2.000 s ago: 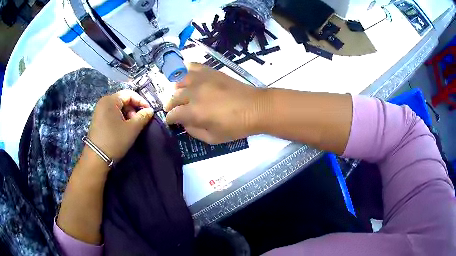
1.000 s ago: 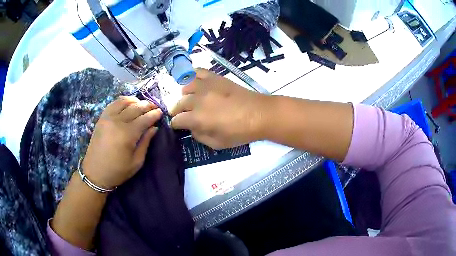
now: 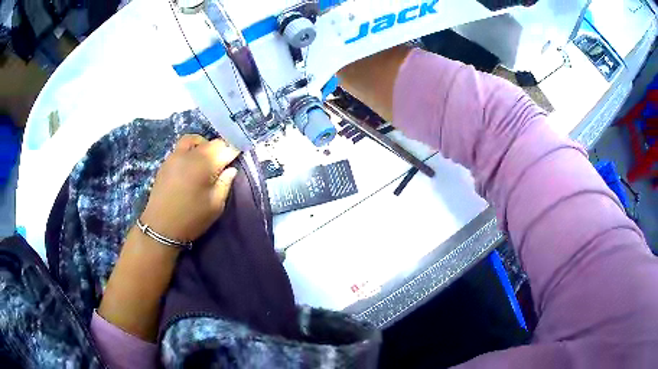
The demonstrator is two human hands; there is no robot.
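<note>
The dark purple lining (image 3: 224, 263) hangs from the needle area toward my lap, its edge beside the presser foot (image 3: 254, 137). My left hand (image 3: 189, 189) holds the lining's edge between its fingertips, just left of the foot. The fuzzy plaid shell (image 3: 108, 187) lies left of that hand. A black care label with white print (image 3: 314, 189) lies flat right of the lining. My right forearm (image 3: 375, 76) reaches behind the machine head; the right hand itself is hidden there. A few black strips (image 3: 353, 131) show beside the blue-grey round attachment (image 3: 316, 127).
The white and blue machine head (image 3: 393, 25) spans the top. A slim metal tool (image 3: 386, 143) and a loose black strip (image 3: 405, 181) lie on the table. A ruler runs along the table's front edge (image 3: 433, 270). A red stool (image 3: 642, 137) stands far right.
My right hand has left the needle area and gone behind the machine head. The care label lies uncovered. The view has shifted, showing more of the machine. My left hand stays on the lining.
</note>
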